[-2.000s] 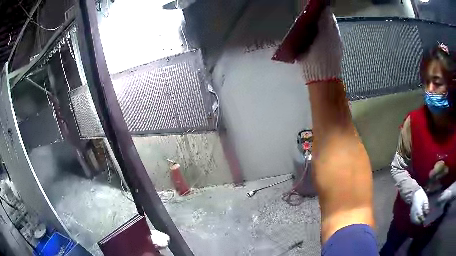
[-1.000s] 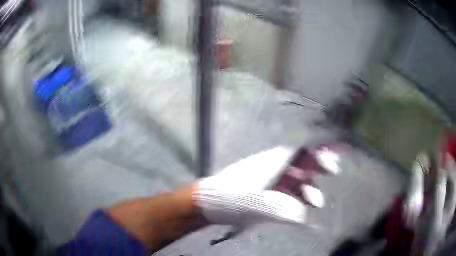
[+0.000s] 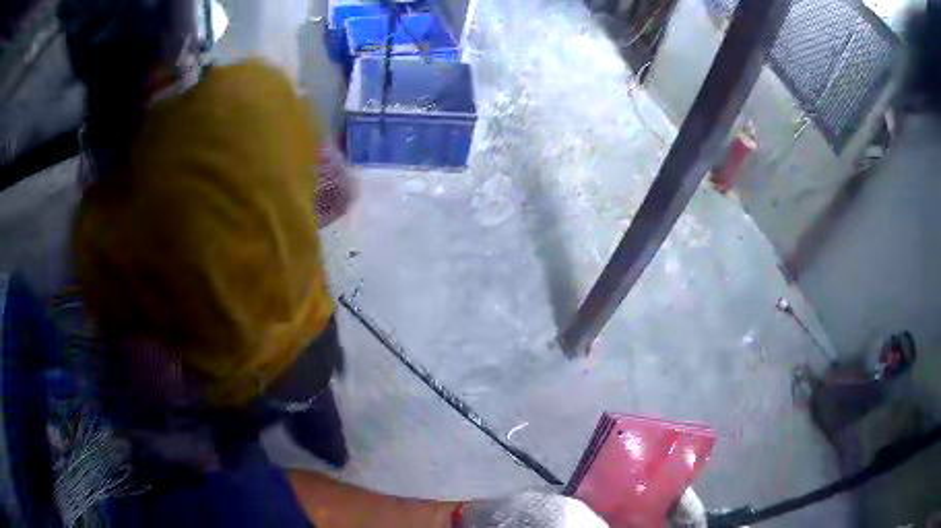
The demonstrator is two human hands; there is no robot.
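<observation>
A small stack of dark red plates is at the bottom edge, right of centre, its glossy top face catching light. My left hand, in a white glove with a red wrist band, comes in from the lower left and grips the stack. White glove fingers at the stack's right edge look like the same hand's; the bottom edge cuts them off. My right hand is not seen. A thin dark rod slants down to the stack, with a small pale hook beside it. Another dark rod is at the lower right.
A person in a mustard top stands close on the left. Blue crates sit on the floor at the top. A thick dark post slants right of centre. A red extinguisher is by the wall, and a dark hosed object at the right.
The view has swung left and down, bringing the person in mustard into view. The person in red has left it. My left hand and the plates now sit lower; my earlier raised right hand is gone.
</observation>
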